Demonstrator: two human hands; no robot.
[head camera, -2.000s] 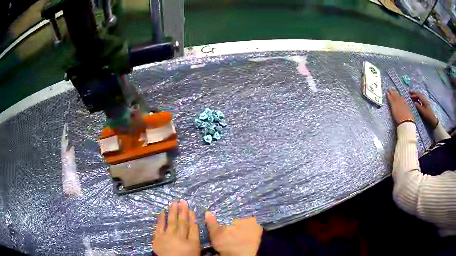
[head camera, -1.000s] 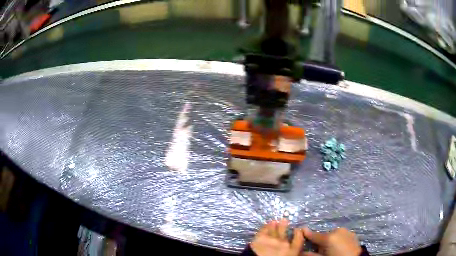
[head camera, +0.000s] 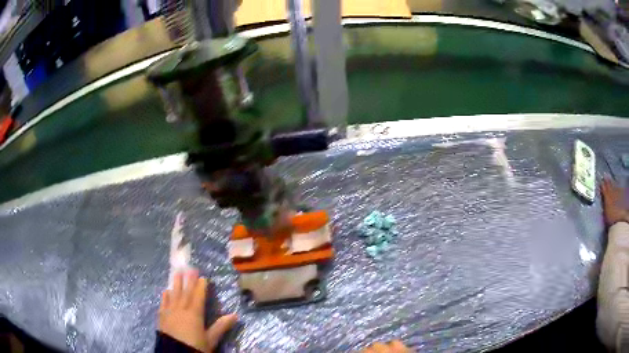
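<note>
The press (head camera: 227, 131) stands in front of me, dark green and blurred, with its orange block (head camera: 281, 243) with two pale pads above a silvery base plate (head camera: 281, 284). A small pile of teal caps (head camera: 378, 234) lies right of the block. My left hand (head camera: 186, 314) rests flat on the bubble wrap, left of the base plate, thumb and fingers apart, holding nothing visible. My right hand (head camera: 388, 347) is cut off by the bottom edge; only its knuckles or fingertips show, so its grip is hidden.
Bubble wrap (head camera: 448, 276) covers the bench. A pale rectangular device (head camera: 583, 171) lies at the right, beside another person's hand (head camera: 613, 201) and pale sleeve. A green conveyor belt (head camera: 441, 83) runs behind the bench's white edge. Dark bins and cardboard stand at the upper left.
My hands were close together in front of the press; now they are apart, with my left hand left of the base plate and my right mostly out of the picture. The camera view has shifted.
</note>
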